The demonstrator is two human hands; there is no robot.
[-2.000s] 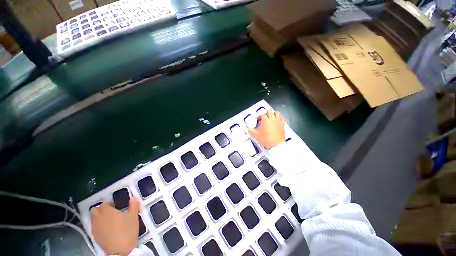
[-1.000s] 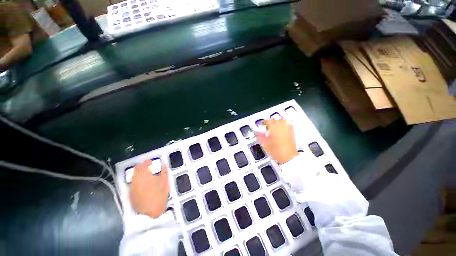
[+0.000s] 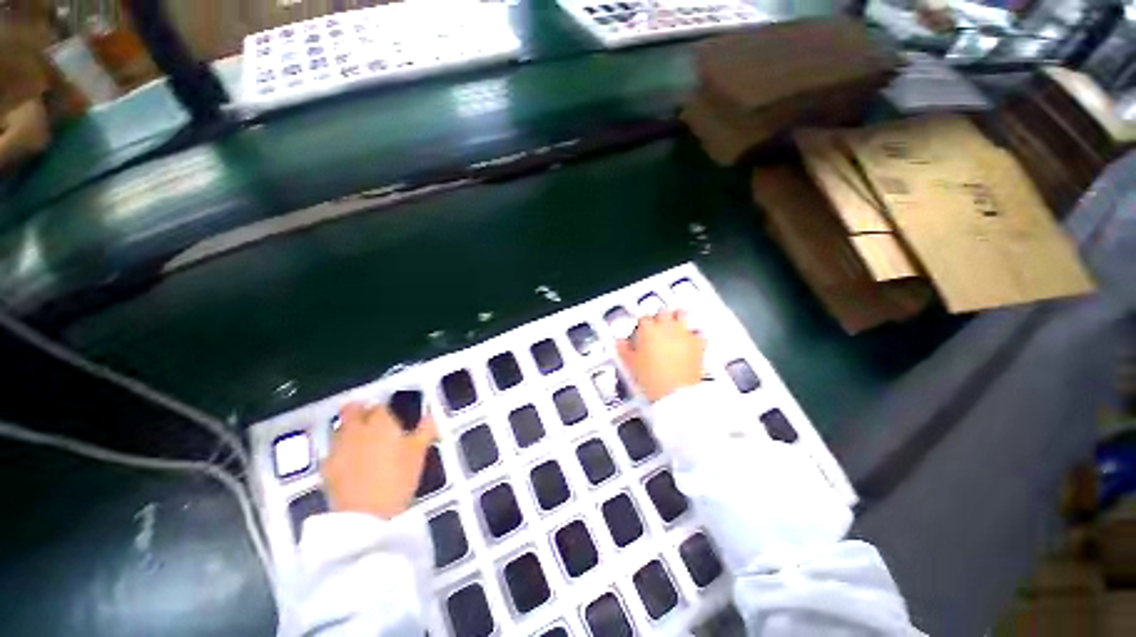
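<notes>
A white foam tray lies on the dark green bench, with rows of small rounded black display units in its pockets. My left hand rests over the upper left of the tray, fingertips at a tilted dark unit in the far row. A lit white unit shows in the far left corner. My right hand is over the upper right of the tray, fingers bent down onto units near the far edge. What lies under both palms is hidden.
Flattened brown cartons lie at the right beyond the tray. Another white tray and a further one stand across the bench. A dark post is at the far left. White cables run beside the tray's left edge. A person's arm shows at the far left.
The head view has shifted between frames. My left hand has moved slightly along the far row, and the unit by its fingertips is now dark. My right hand stays near the far row.
</notes>
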